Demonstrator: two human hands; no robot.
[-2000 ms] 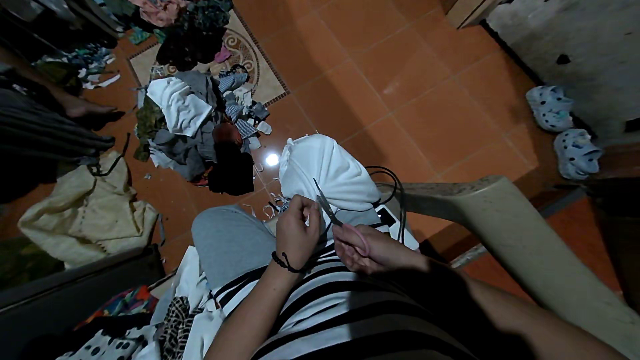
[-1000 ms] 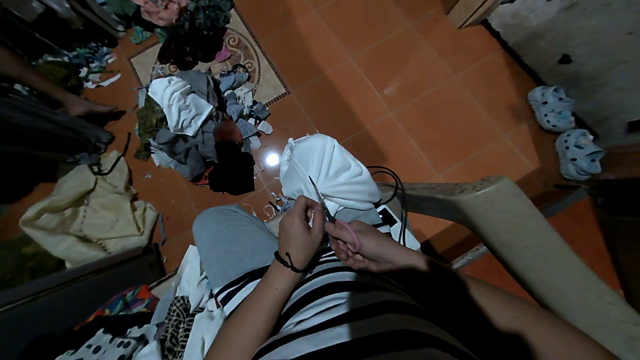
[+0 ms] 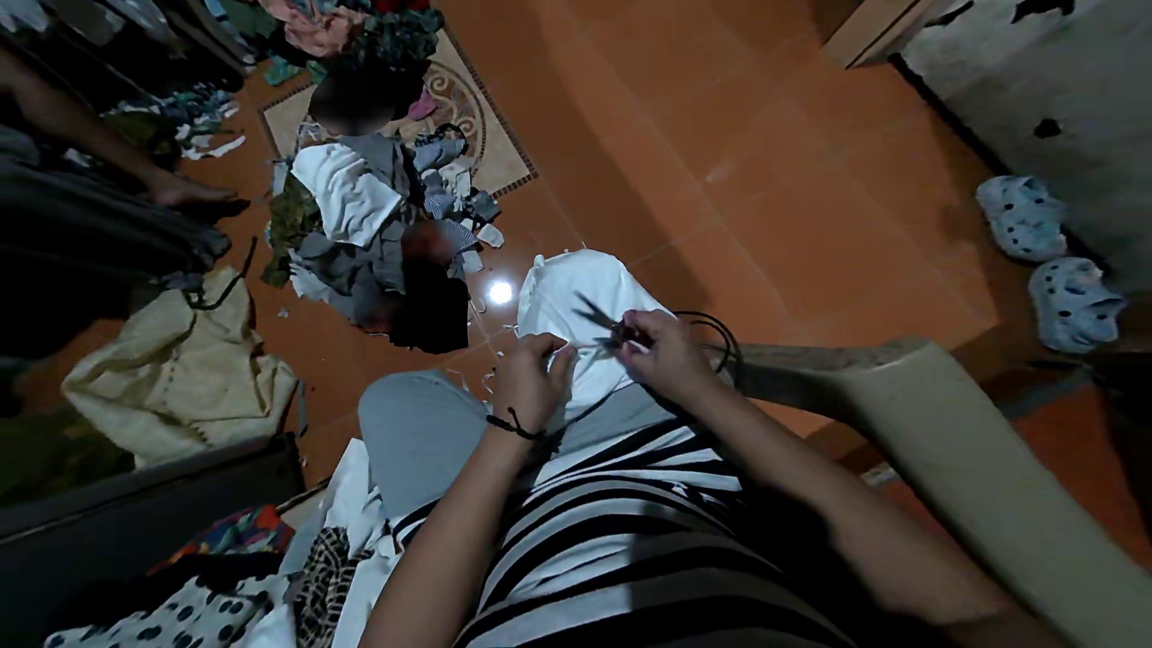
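Note:
White fabric (image 3: 585, 292) lies over my knee. My left hand (image 3: 531, 382), with a dark cord on its wrist, pinches an edge or strand of this fabric between thumb and fingers. In my right hand (image 3: 661, 355) is a pair of scissors (image 3: 596, 312), its blades parted and pointing left, just above the fabric and close to my left fingertips. Whether the blades touch the cloth or thread, I cannot tell.
A heap of cloth pieces (image 3: 346, 193) lies on the tiled floor, with a cream fabric sack (image 3: 202, 373) at left. Another person's bare foot (image 3: 184, 191) is beyond it. A plastic chair's armrest (image 3: 945, 432) is at right, near clogs (image 3: 1075, 306). Patterned fabrics (image 3: 180, 612) lie lower left.
My right hand has moved forward from near my waist to above the white fabric, and the scissors have swung to point left, with their blades spread. My left hand has moved slightly forward, onto the fabric.

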